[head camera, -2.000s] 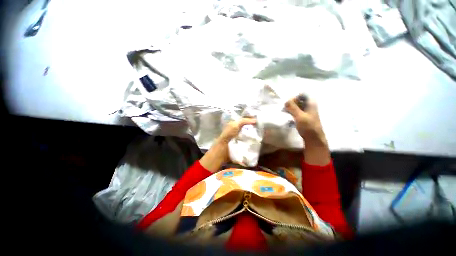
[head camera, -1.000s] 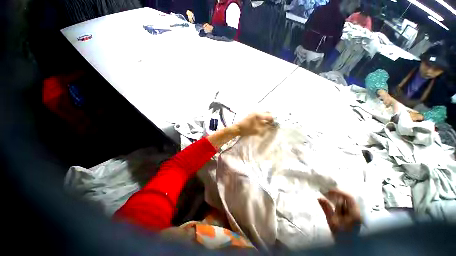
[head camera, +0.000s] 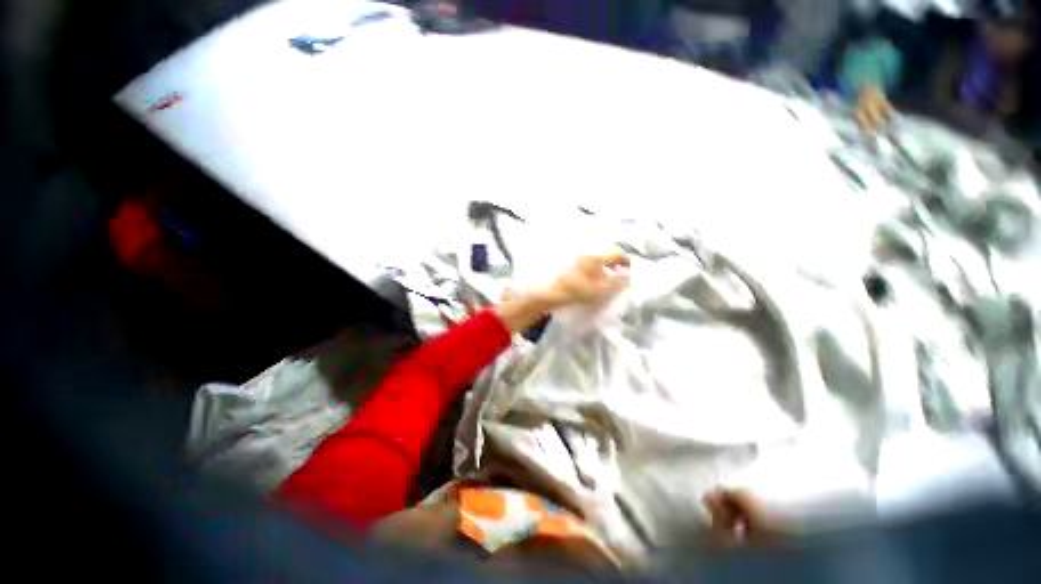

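The pale jacket (head camera: 708,365) lies bunched over the table's near edge. Its dark neck label (head camera: 479,257) shows at its left part. My left hand (head camera: 596,277), in a red sleeve, has its fingers closed on the jacket cloth near the middle of the view. My right hand (head camera: 736,513) is low at the bottom edge of the picture, blurred and partly cut off, over the near part of the jacket. Whether it holds cloth or a tool cannot be told.
The white tabletop (head camera: 457,126) runs away to the upper left, with a small dark-and-pale item (head camera: 314,43) at its far end. A pile of pale garments (head camera: 970,262) is at the right, with another person's hand (head camera: 873,108) at it. More pale cloth (head camera: 274,416) hangs below the table edge.
From two seconds ago the view has swung to show the far table, and my hands have moved apart. In the last second the jacket cloth has shifted into new folds, and my right hand is lower.
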